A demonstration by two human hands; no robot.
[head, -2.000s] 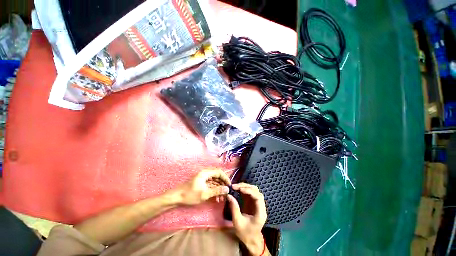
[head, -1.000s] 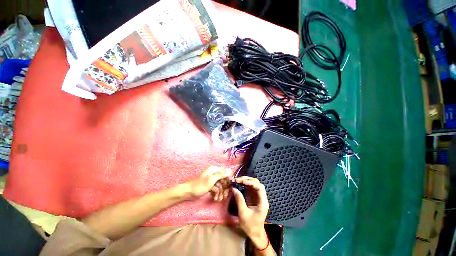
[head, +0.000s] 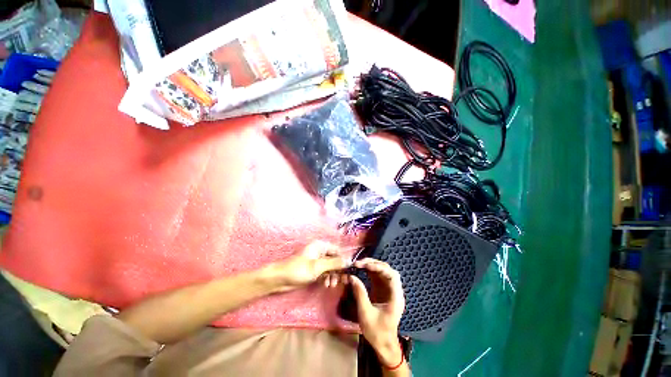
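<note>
A black square housing (head: 434, 269) lies with its honeycomb grille up, at the red mat's edge and over the green bench. My left hand (head: 316, 265) is at the housing's near left corner, fingers bent, fingertips close to my right hand's. My right hand (head: 379, 298) pinches a small dark part at that corner between thumb and fingers. The part is mostly hidden by the fingers. Whether my left fingers also hold something, such as a thin lead, cannot be told. A clear plastic bag of small black parts (head: 335, 158) lies just beyond the housing.
Black cable bundles (head: 412, 110) lie beyond the housing, with a coiled cable (head: 485, 81) on the green bench (head: 555, 221). Thin white ties (head: 505, 266) lie beside the housing. Printed bags (head: 250, 66) under a dark panel (head: 202, 18) are at the upper left. A blue bin (head: 26, 70) is far left.
The view has shifted, so the bags, cables and bin sit lower or further right in the picture. My hands stay at the housing's corner; my left fingers have shifted slightly.
</note>
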